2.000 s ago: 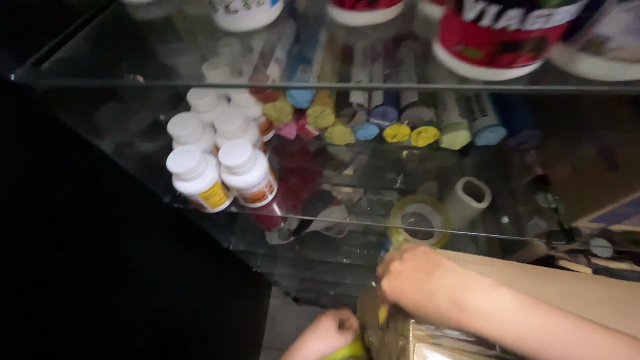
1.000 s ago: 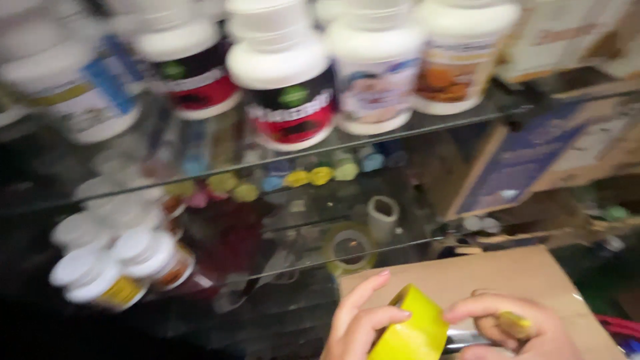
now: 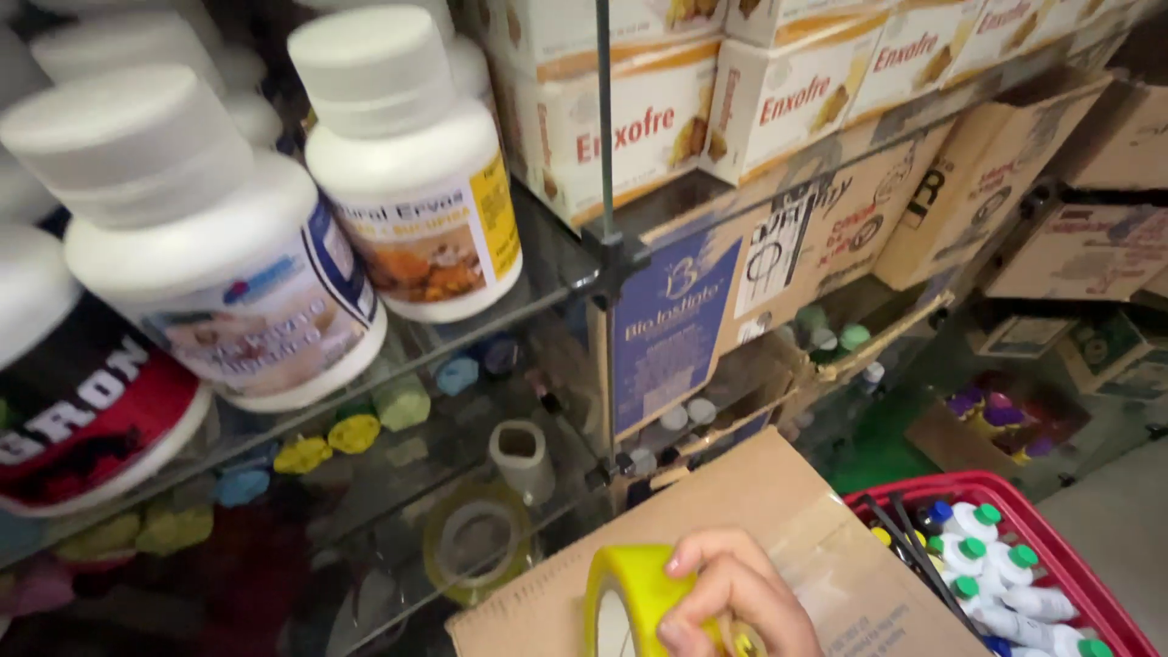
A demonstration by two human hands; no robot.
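Observation:
A roll of yellow adhesive tape [image 3: 639,584] is at the bottom centre, in front of a cardboard box [image 3: 785,511]. The fingers of one hand, which looks like my right hand [image 3: 744,598], curl against the roll's right side; the rest of that hand is cut off by the frame's lower edge. My left hand does not show. A second roll of clear tape [image 3: 477,540] lies on the glass shelf left of the box, with a whitish hollow tube [image 3: 520,461] beside it.
White supplement bottles [image 3: 411,182] and small medicine boxes [image 3: 639,128] line the upper glass shelf [image 3: 411,374]. Rolled packets with coloured ends [image 3: 354,432] lie below. A red basket [image 3: 1049,538] of small bottles stands at right. Open cartons [image 3: 995,173] line the shelves behind.
Two hands were near the yellow tape roll one second ago; now only one is visible. The view has swung right and closer, bringing the red basket and medicine boxes into sight.

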